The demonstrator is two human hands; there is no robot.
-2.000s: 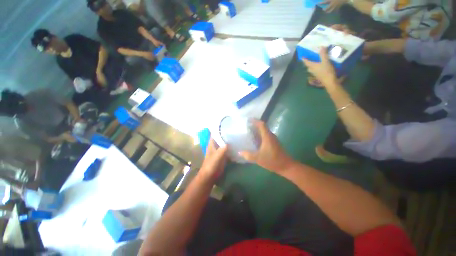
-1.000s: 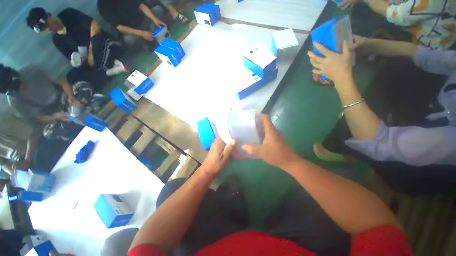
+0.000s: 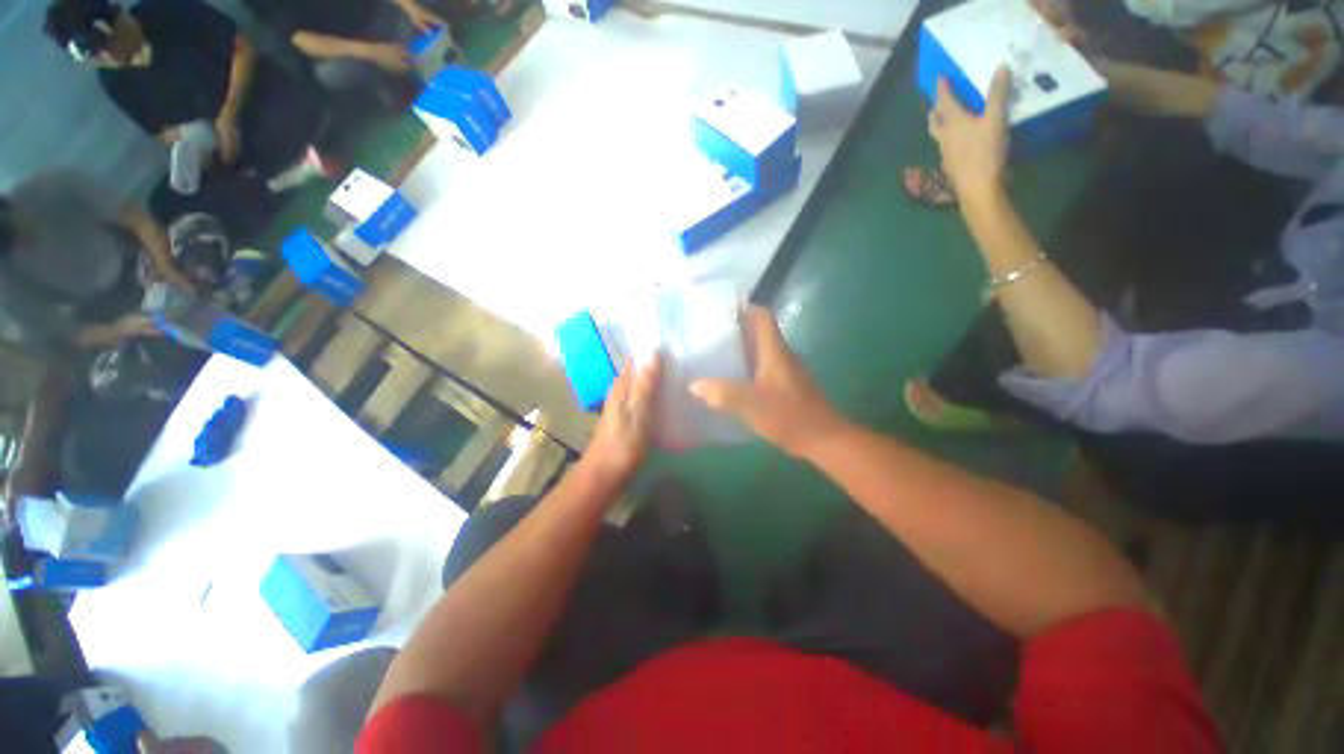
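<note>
A pale, whitish inner piece (image 3: 703, 354) is held between my two hands above the near edge of the white table. My left hand (image 3: 631, 413) presses on its left side. My right hand (image 3: 774, 386) grips its right side, thumb across the front. Its details are washed out by glare. A bright blue upright piece (image 3: 587, 360) stands just left of it, beyond my left hand; whether it touches the pale piece I cannot tell.
Blue-and-white cartons (image 3: 744, 136) are stacked on the white table (image 3: 590, 162). Another carton (image 3: 319, 601) and a dark-blue lump (image 3: 218, 430) lie on the left table. At right a person in pale sleeves holds a carton (image 3: 1014, 74). Wooden pallet slats show between the tables. Several people sit at left.
The pale piece has turned in my hands and now looks more upright and flat-faced. The person at right has turned their carton so its white printed face shows. The whole view has shifted slightly.
</note>
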